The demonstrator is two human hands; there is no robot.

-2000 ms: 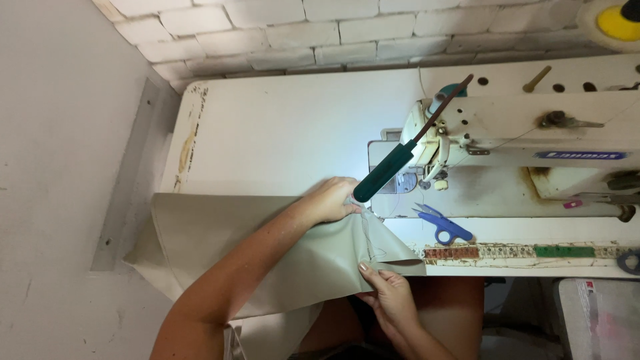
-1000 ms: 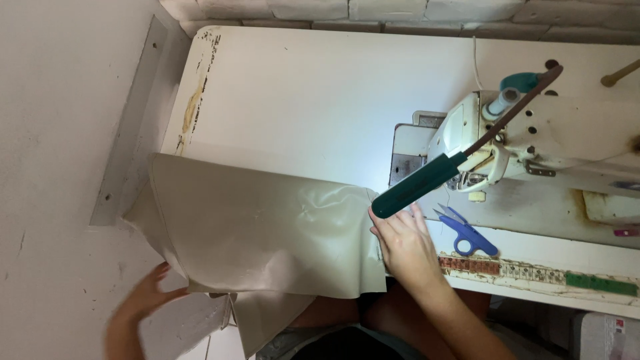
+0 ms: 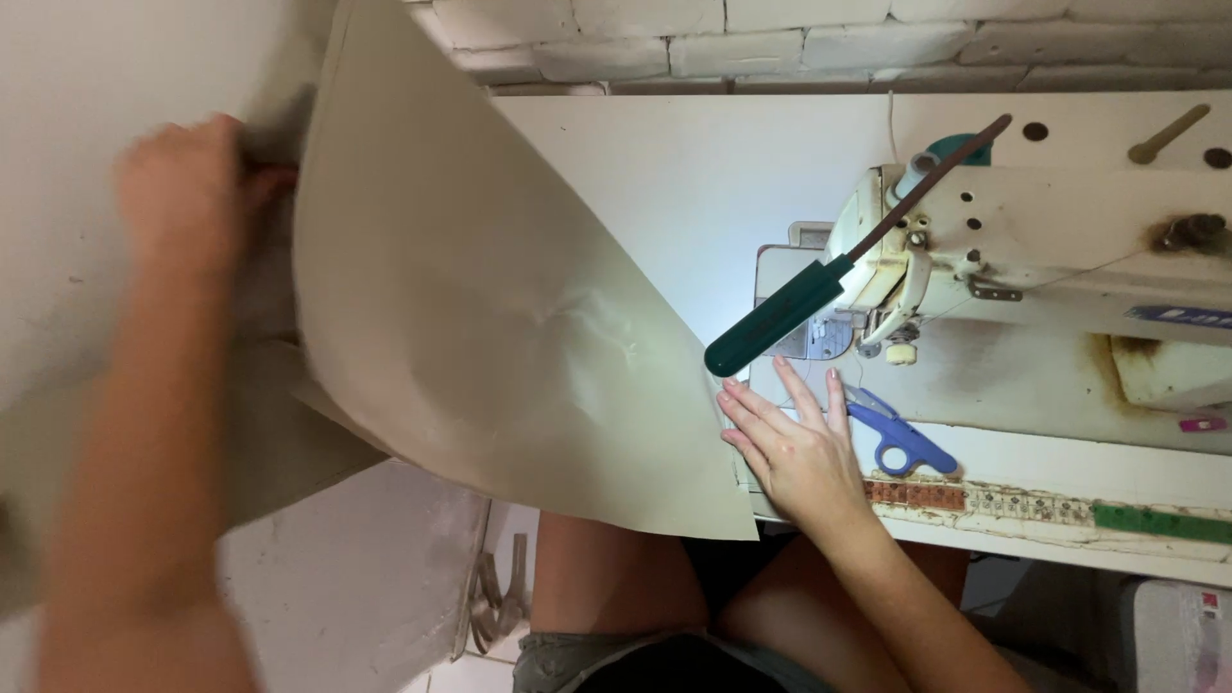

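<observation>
A large sheet of beige, slightly shiny fabric (image 3: 500, 318) slants across the left part of the white sewing table, its far end lifted. My left hand (image 3: 192, 192), blurred by motion, is raised at the sheet's left edge; its fingertips are hidden, so its hold cannot be made out. My right hand (image 3: 794, 448) rests flat with spread fingers on the sheet's right edge and the table. Blue thread snips (image 3: 900, 438) lie just right of that hand's fingers. Above them is the needle area of a white industrial sewing machine (image 3: 1039, 250). A lamp with a dark green head (image 3: 780, 318) hangs over the fabric's right corner.
Along the table's front edge runs a worn measuring tape (image 3: 1020, 502). A white brick wall (image 3: 895, 43) stands behind the table (image 3: 616, 164). Fabric strips (image 3: 500, 597) hang below at the left of my legs. A pale box (image 3: 1179, 635) is at the lower right.
My left hand has moved up from the sheet's lower left, and that end of the fabric has risen. My right hand has gone from the lamp's tip to lying flat with fingers spread.
</observation>
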